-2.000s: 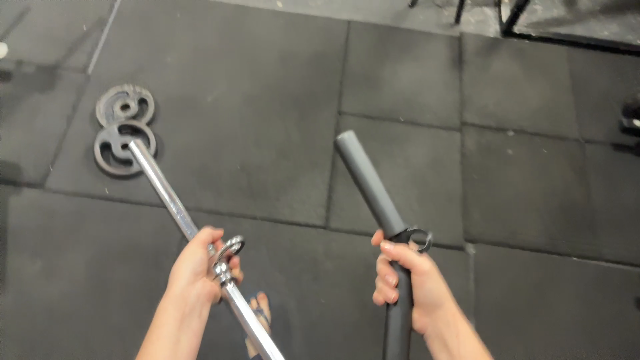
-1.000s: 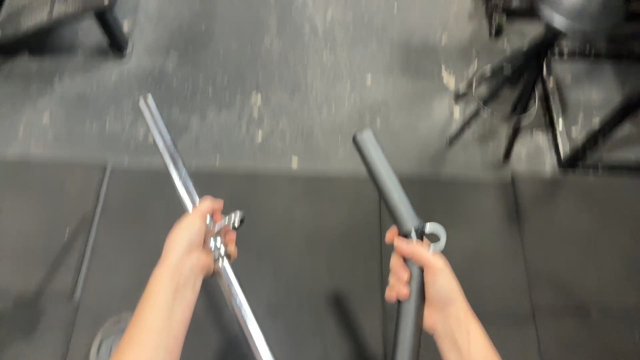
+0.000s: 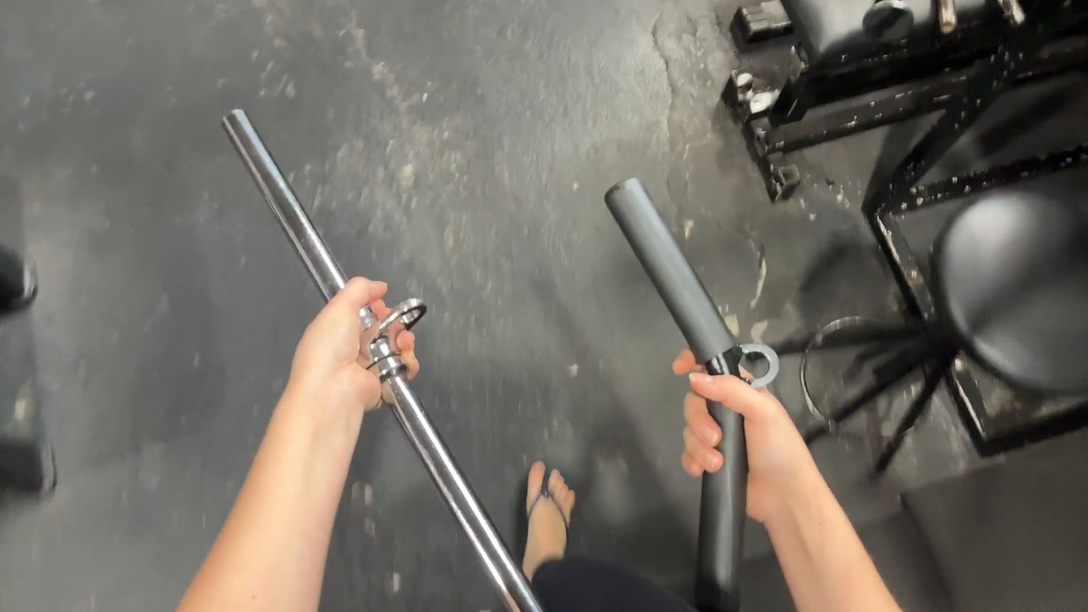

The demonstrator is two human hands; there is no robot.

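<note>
My left hand is closed around a straight chrome cable-machine bar near its metal eye ring. The bar slants from upper left to lower right, and its lower end runs out of view. In my right hand is a black bar with a padded grip, bent at the middle, where a grey ring sticks out to the right. My fingers wrap it just below that ring. The two bars are apart, both over the floor, with their far ends pointing up and left.
At the right stand black metal gym frames and a round padded stool with spreading legs. Dark equipment feet show at the left edge. My foot in a flip-flop is on the worn dark floor.
The view has moved from the rubber mats and weight plates to the bare floor and gym frames. Both hands keep hold of their bars.
</note>
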